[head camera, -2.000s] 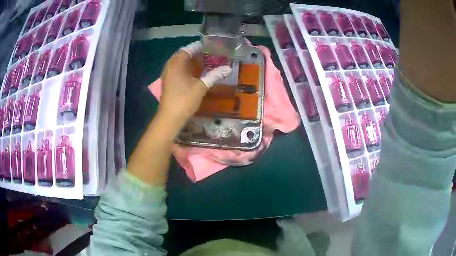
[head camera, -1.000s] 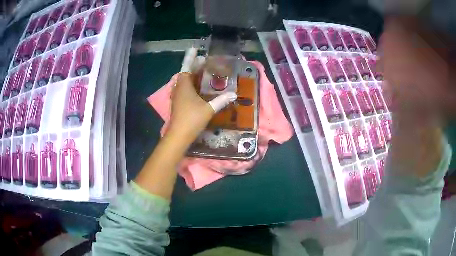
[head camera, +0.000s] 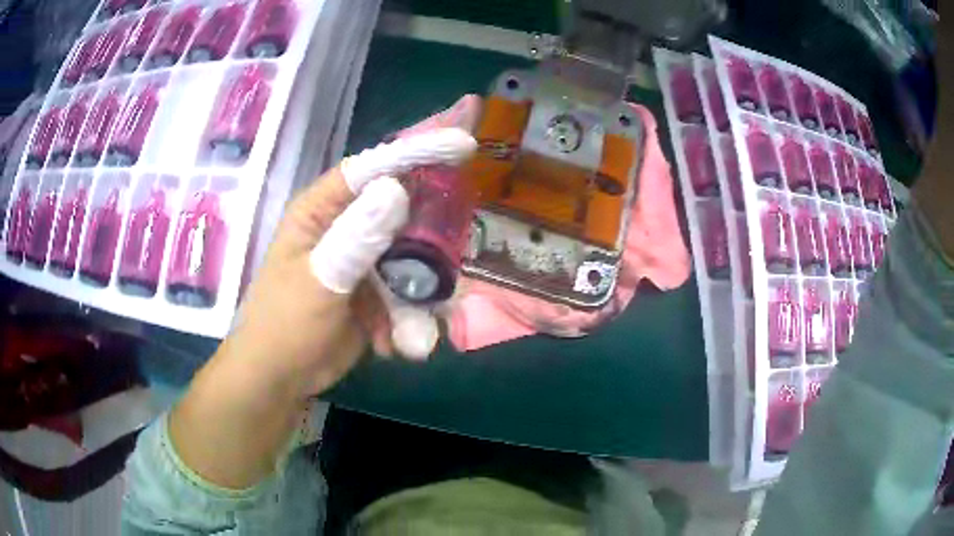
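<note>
My left hand (head camera: 303, 262), with white finger cots, holds a glossy pink bottle (head camera: 437, 215) between thumb and fingers, in front of and left of the press. The bottle's dark base end with a pale round centre faces me. The silver locating fixture (head camera: 564, 133) shows a round centre with no bottle on it, between orange pads (head camera: 617, 178) in the metal press base (head camera: 528, 251). The grey press head (head camera: 638, 21) is above it. My right hand is out of the picture; only my right forearm and sleeve (head camera: 868, 387) show at the right.
Stacked white trays of pink bottles stand at left (head camera: 243, 199) and right (head camera: 748, 262). The left top tray has an empty pocket. A salmon-pink cloth (head camera: 659, 246) lies under the press base on the dark green mat (head camera: 628, 387).
My left hand has moved from the fixture toward me and now holds a bottle up. The bottle that showed at the fixture is gone from there. The view has shifted left.
</note>
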